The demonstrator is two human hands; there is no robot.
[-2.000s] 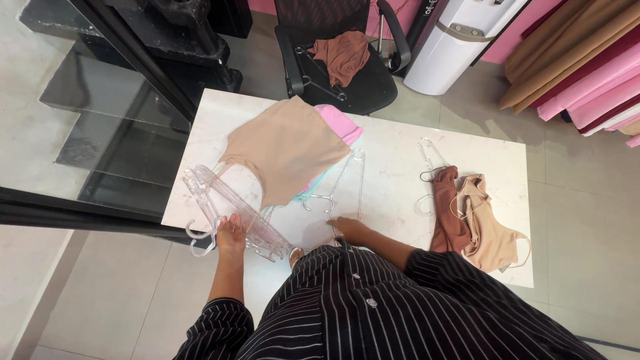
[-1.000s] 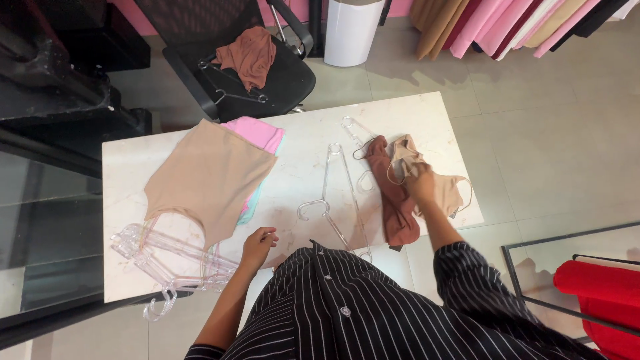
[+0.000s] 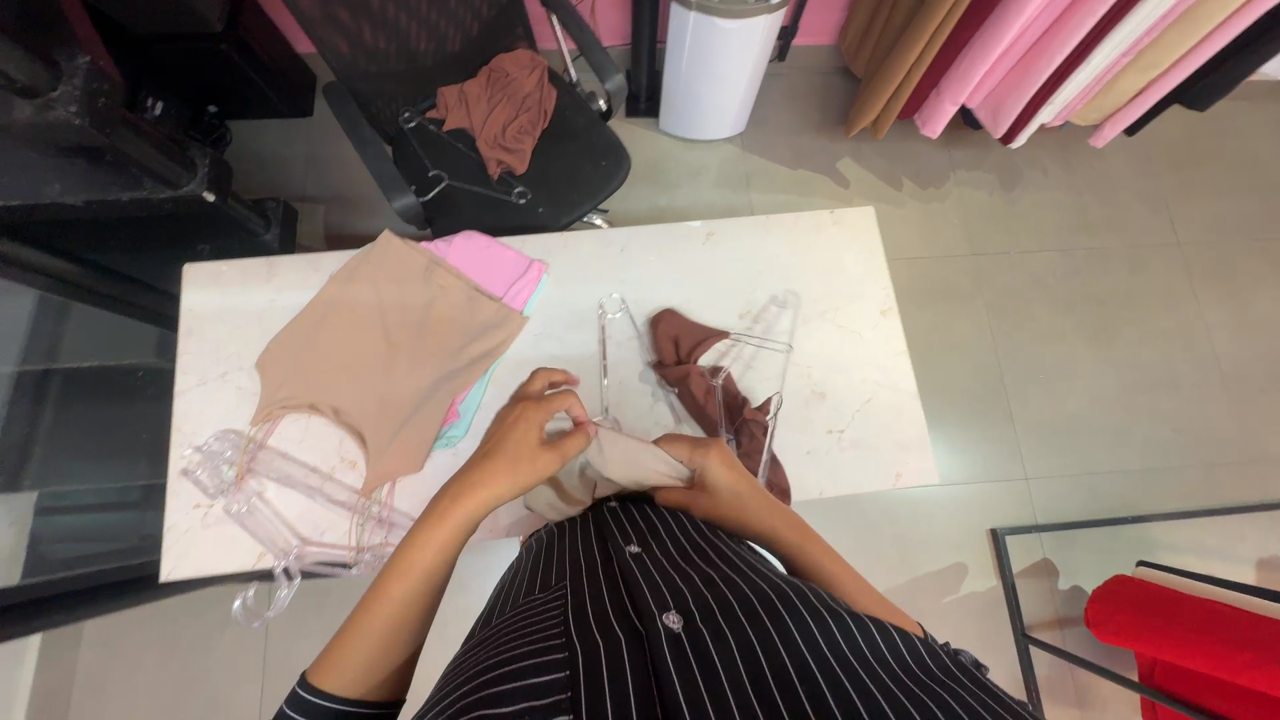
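Close to my body, both hands hold a beige garment [image 3: 625,462]. My left hand [image 3: 535,430] pinches its upper edge between thumb and finger; my right hand [image 3: 710,480] grips its other side. Just beyond lies a clear plastic hanger [image 3: 604,350], its near end hidden by the garment. To the right, a brown garment [image 3: 715,395] lies with another clear hanger [image 3: 775,350] over it. On the left a tan garment [image 3: 390,350] with thin straps covers part of a pink garment [image 3: 490,265] and a mint one [image 3: 470,415]. Several clear hangers [image 3: 290,500] overlap at its strap end.
The marble-patterned white table [image 3: 830,250] stands before me. Behind it, a black office chair [image 3: 590,170] holds a brown garment [image 3: 505,110] and a black hanger [image 3: 450,180]. Fabrics hang [image 3: 1010,60] at the back right. A dark metal rack [image 3: 1010,590] with red fabric [image 3: 1180,630] stands at the right.
The beige garment, at the table's right side one second ago under my right hand, is now in both hands before my body. My left hand has closed on its edge.
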